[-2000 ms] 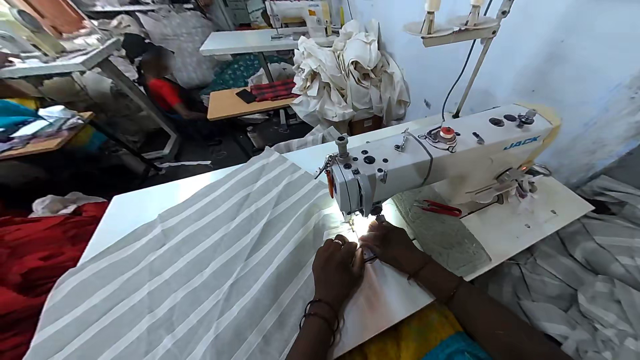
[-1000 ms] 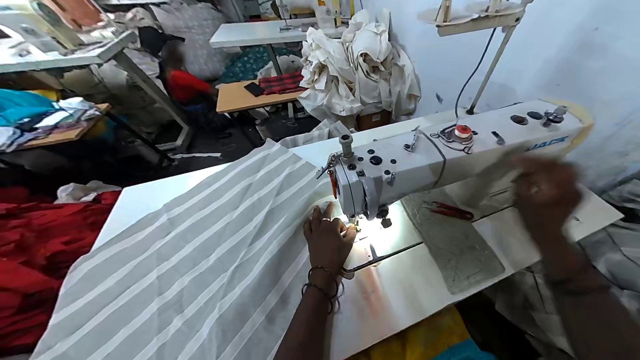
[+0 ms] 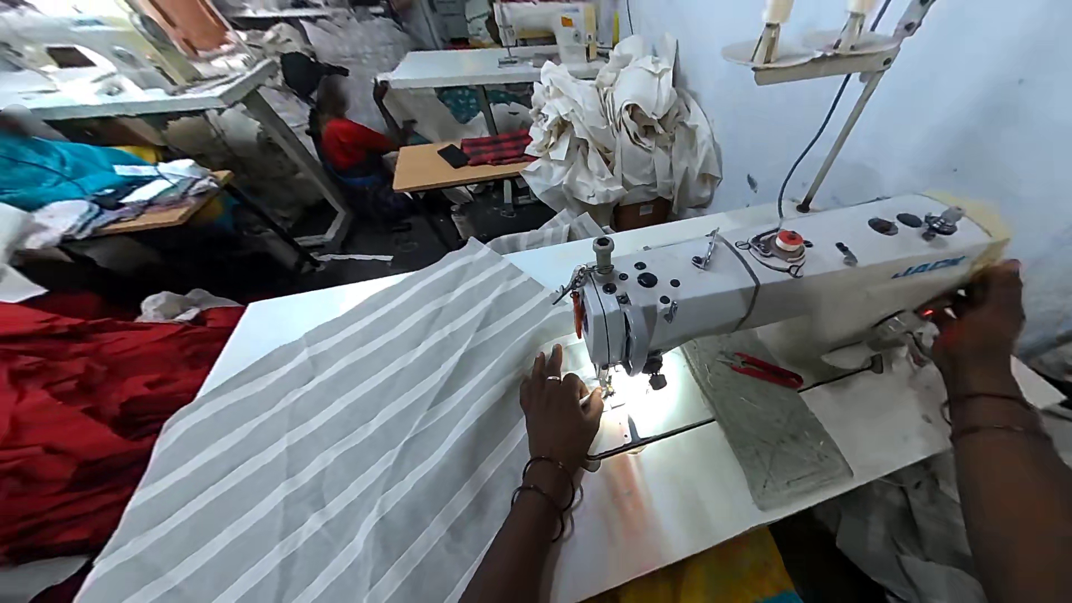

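Grey fabric with white stripes [image 3: 335,435] lies over the left of the white table, its right edge near the needle of a Jack sewing machine [image 3: 695,285]. My left hand [image 3: 559,410] rests on that edge beside the lit presser foot, fingers spread and thumb toward the needle; whether it pinches the cloth is unclear. At the machine's far right end, my right hand [image 3: 980,322] touches the area around the handwheel, its fingertips partly hidden. Red-handled thread snips [image 3: 766,370] lie on a grey mat [image 3: 770,435] under the machine arm.
Red cloth [image 3: 100,419] is heaped at the left. Behind the table stand a pile of cream fabric [image 3: 624,134] and a small wooden table [image 3: 456,167] with checked cloth. A person in red [image 3: 352,144] sits at the back left. A thread stand [image 3: 837,63] rises behind the machine.
My right hand has left the needle area, where it was beside my left hand, and moved right to the machine's far end. My left hand has stayed by the presser foot.
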